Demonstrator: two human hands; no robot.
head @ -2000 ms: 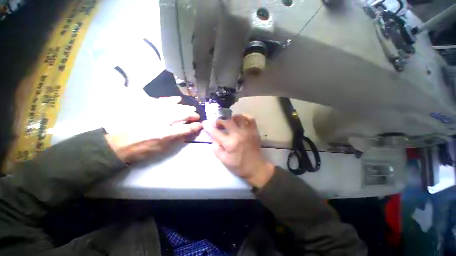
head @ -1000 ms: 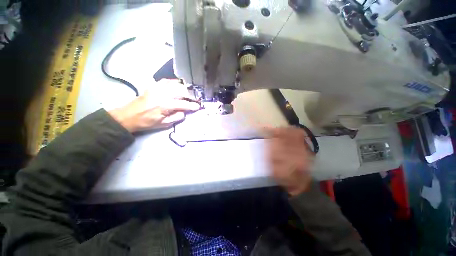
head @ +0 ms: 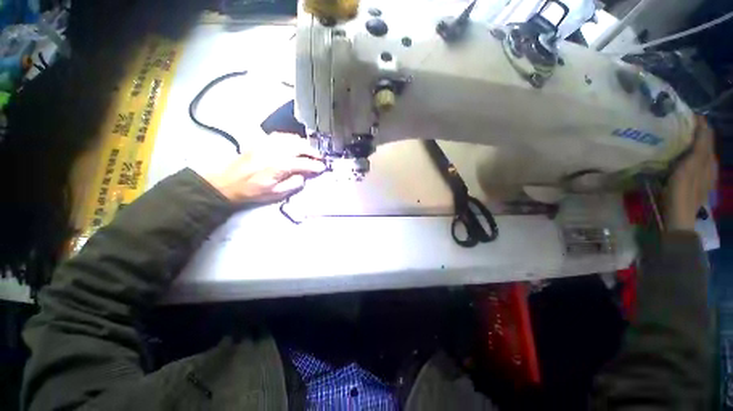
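The white sewing machine (head: pixel 474 96) stands over the table. A black fabric piece (head: pixel 284 119) shows just left of its head, partly hidden behind my left hand. My left hand (head: pixel 269 170) lies flat with fingertips beside the presser foot (head: pixel 354 164), pressing on the work; its hold is hard to make out in the glare. A thin black cord (head: pixel 195 110) curves up the table from behind this hand, and a short end (head: pixel 288 212) shows below it. My right hand (head: pixel 690 178) is at the handwheel end of the machine, its fingers around the end.
Black shears (head: pixel 466 205) lie right of the needle, handles towards me. Yellow printed tape (head: pixel 133 132) runs along the table's left side. A dark shaggy heap (head: pixel 40 172) is beyond it. A red crate or frame (head: pixel 510 333) is below the table's front edge.
My right hand has left the needle area, moved right across the shears and reached the handwheel end. My left hand stays by the presser foot. More of the curved cord now shows.
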